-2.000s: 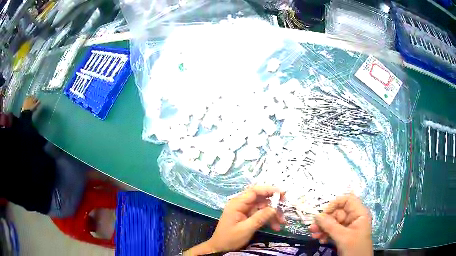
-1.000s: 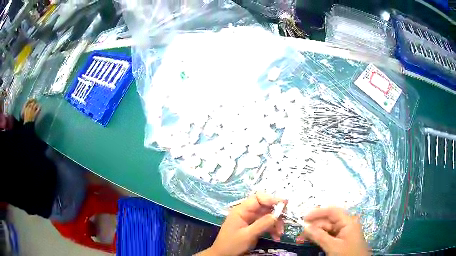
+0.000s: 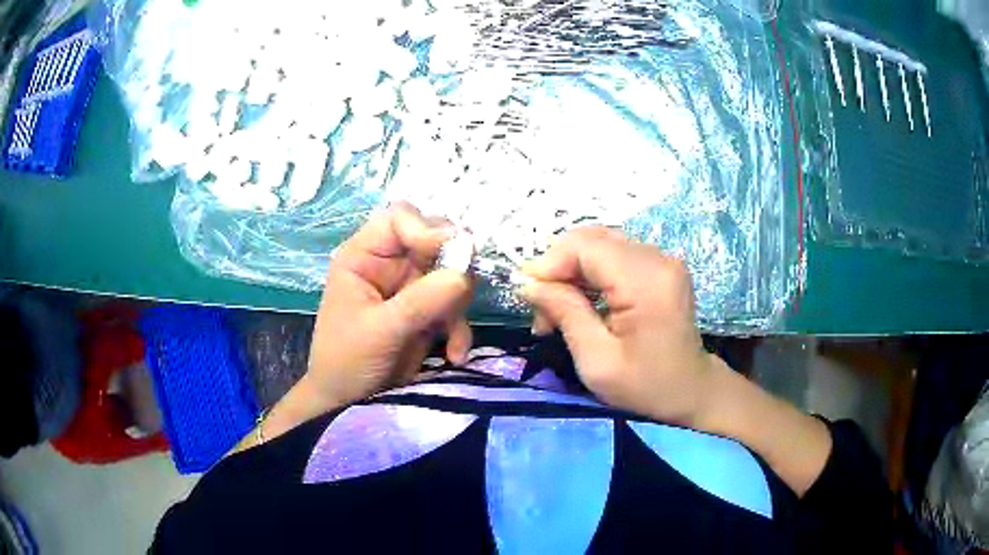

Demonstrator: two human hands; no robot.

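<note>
My left hand (image 3: 396, 293) pinches a small white plastic head (image 3: 457, 252) between thumb and fingers. My right hand (image 3: 618, 309) is close to its right, thumb and forefinger closed on a small pale piece (image 3: 523, 280), probably a sleeve; it is mostly hidden by the fingertips. A thin dark line shows between the two pieces; I cannot tell if they are joined. Loose white heads (image 3: 255, 130) heap on the clear plastic bag (image 3: 244, 252) at left. Dark metal shafts (image 3: 575, 33) lie beyond, and white sleeves (image 3: 591, 141) lie in front of them.
A clear blister tray (image 3: 900, 201) at right holds a row of several white assembled pieces (image 3: 884, 87). A blue tray (image 3: 54, 98) with white pieces is at far left on the green bench (image 3: 65, 233). Below the bench edge are a blue ribbed object (image 3: 197, 385) and a red stool (image 3: 108, 379).
The view has tilted down and shifted right, showing more of my arms and lap. Both hands still pinch their small pieces close together.
</note>
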